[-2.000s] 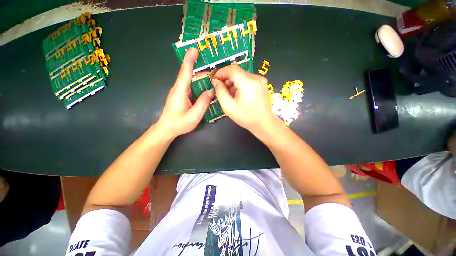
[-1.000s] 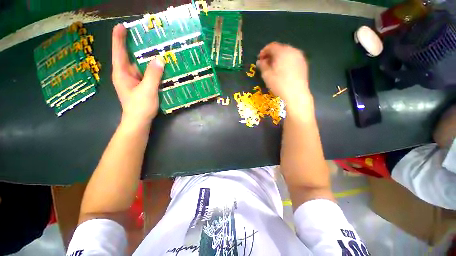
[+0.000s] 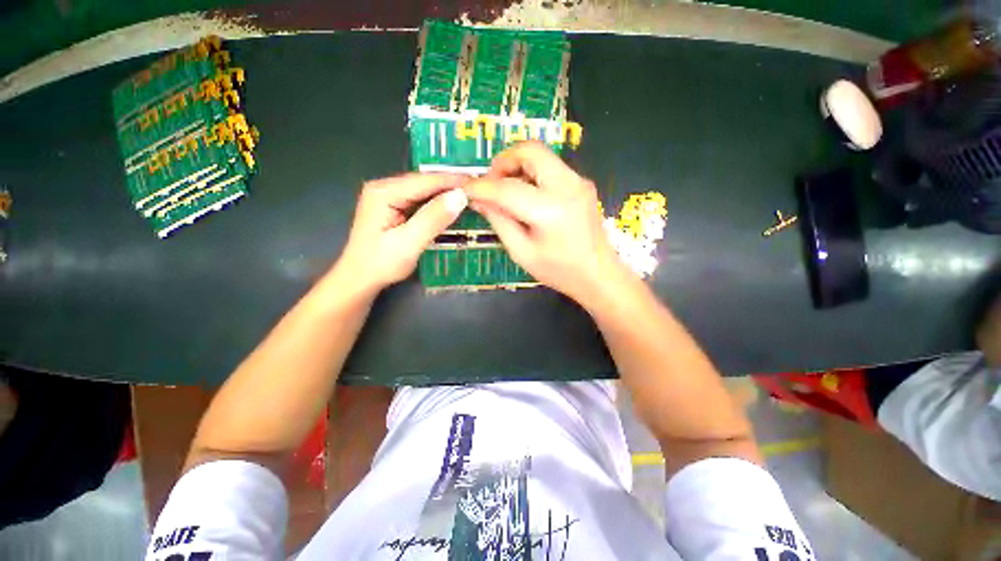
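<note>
A green PCB panel (image 3: 474, 270) lies in front of me, with a row of yellow parts (image 3: 517, 132) along its upper section. My left hand (image 3: 406, 228) and my right hand (image 3: 540, 215) meet over its middle and cover part of it. Their fingertips are pinched close together; whether a small part is between them is hidden. The stack of unfilled panels (image 3: 491, 68) lies just beyond. A loose pile of yellow parts (image 3: 640, 227) is right of my right hand, partly covered by it.
A stack of filled panels (image 3: 181, 140) lies at left. At right are a single yellow piece (image 3: 780, 224), a black phone (image 3: 833, 239), a white oval object (image 3: 852, 114) and a dark ribbed housing (image 3: 957, 153). Another person's sleeve (image 3: 946, 400) shows at lower right.
One second ago my left hand held the panel up at left and my right hand was near the pile. Now the panel is back at the centre and both hands meet over it.
</note>
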